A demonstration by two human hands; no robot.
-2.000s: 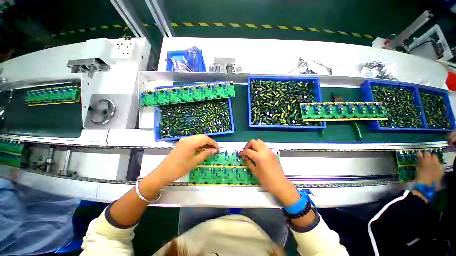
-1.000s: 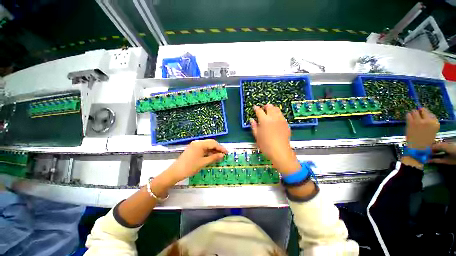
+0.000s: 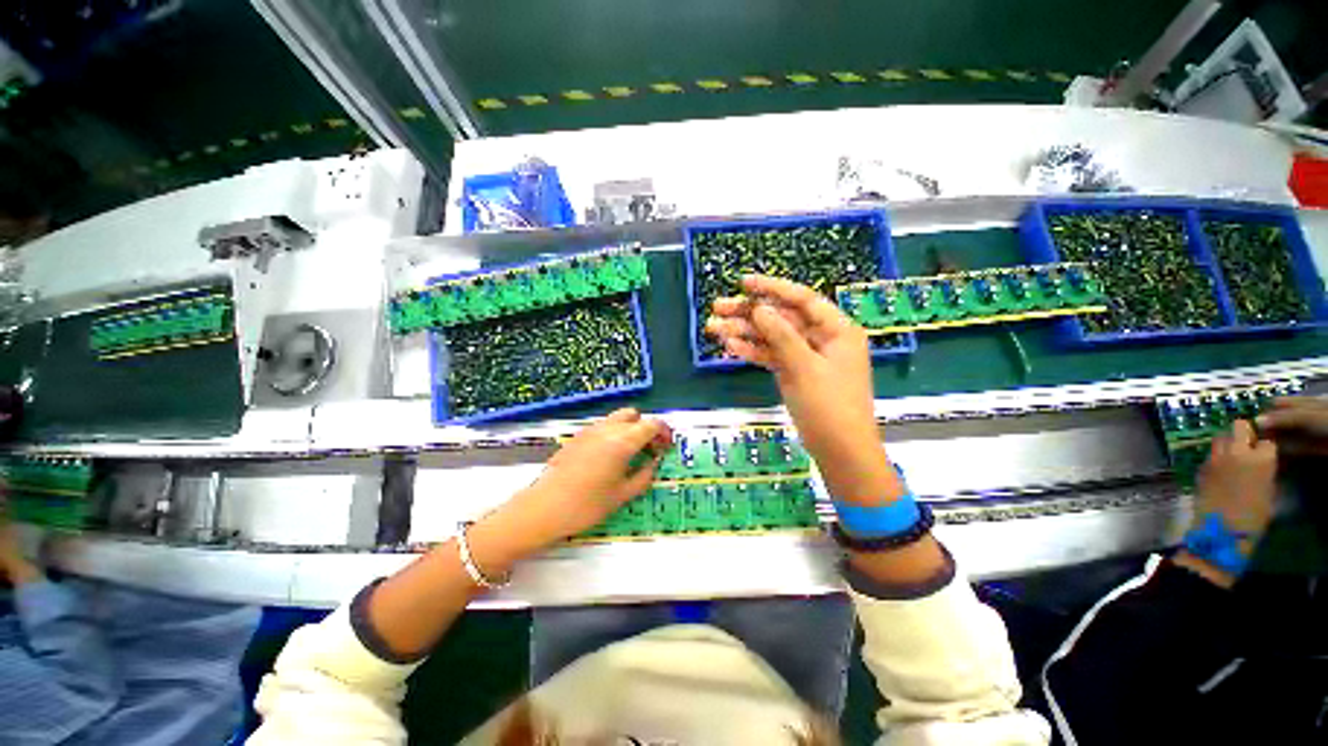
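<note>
Two green PCB panels (image 3: 728, 503) lie side by side on the conveyor rails in front of me; the far one carries a row of small parts. My left hand (image 3: 600, 469) rests over their left end, thumb and finger close together at the far panel; what they pinch is too small to tell. My right hand (image 3: 801, 357) is raised over the near right corner of the middle component bin (image 3: 794, 241), fingers bent and close together. Whether it holds a part cannot be told. The left component bin (image 3: 546, 357) holds many small dark and yellow-green parts.
One PCB panel (image 3: 517, 290) lies across the left bin. Another (image 3: 976, 297) bridges the middle bin and the right bins (image 3: 1136, 270). A small blue box (image 3: 516, 200) and silvery parts (image 3: 886, 181) are on the rear ledge. A neighbour's hands (image 3: 1241, 464) work at the right.
My right hand went from the conveyor panels into the middle bin, and has now lifted slightly towards me. My left hand stays at the panels. The neighbour's hand moved from the right bins to the conveyor.
</note>
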